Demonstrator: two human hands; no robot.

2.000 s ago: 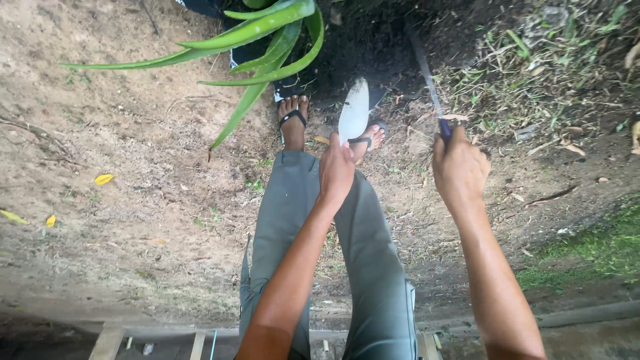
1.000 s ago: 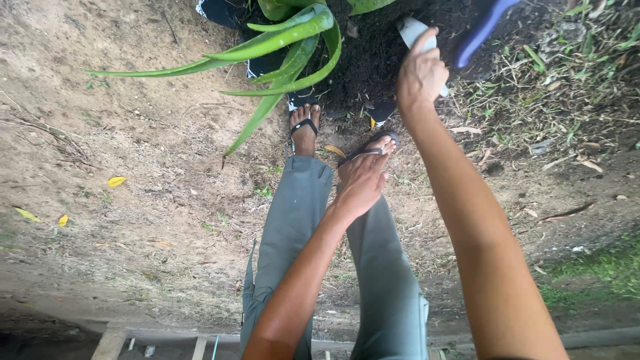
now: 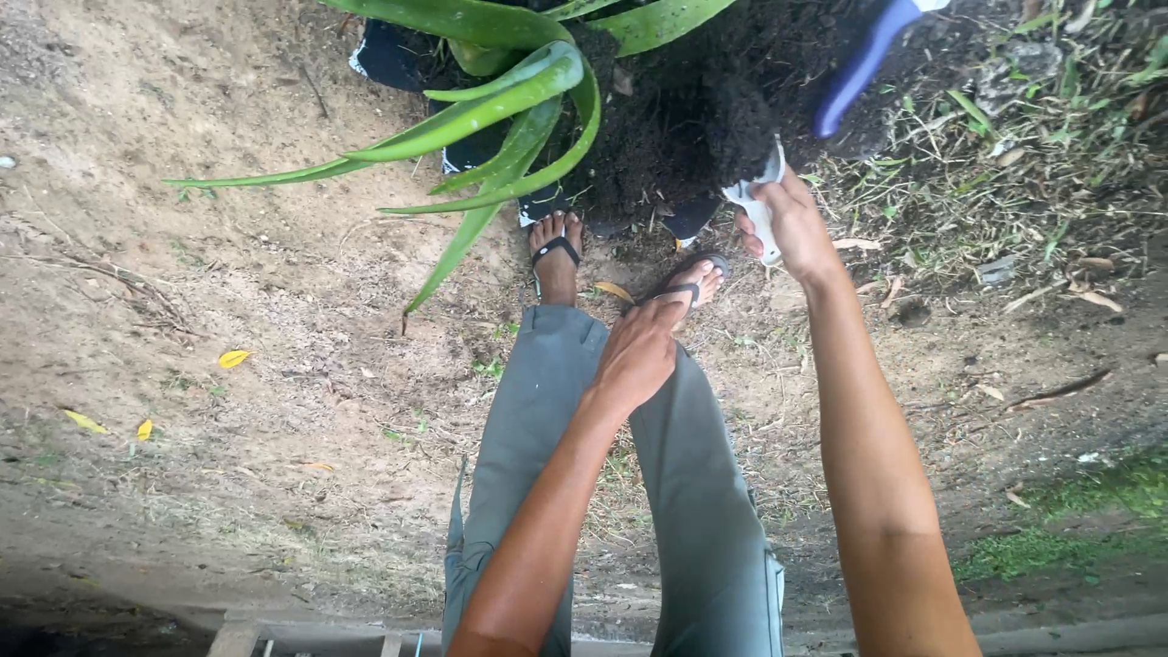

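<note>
My right hand point(image 3: 787, 219) grips a white plastic scoop point(image 3: 759, 214), whose far end touches a mound of dark soil point(image 3: 730, 123). My left hand point(image 3: 639, 351) rests near my knee and sandalled foot, its fingers pointing down and holding nothing that I can see. Beyond the right hand, a tool with a purple handle point(image 3: 862, 68) lies on the soil; its other end is cut off by the top edge. An aloe plant point(image 3: 547, 73) with long green leaves stands to the left of the mound, above black plastic sheeting point(image 3: 388, 57).
Grass and dry clippings point(image 3: 985, 182) cover the ground at the right. Sandy ground point(image 3: 301, 365) with a few yellow leaves point(image 3: 234, 359) spreads to the left. My sandalled feet stand just before the soil. A concrete ledge point(image 3: 1077, 634) runs along the bottom.
The white scoop has passed from my left hand to my right. My right hand has let go of the purple-handled tool, which now lies on the soil. My left hand has moved down to my leg.
</note>
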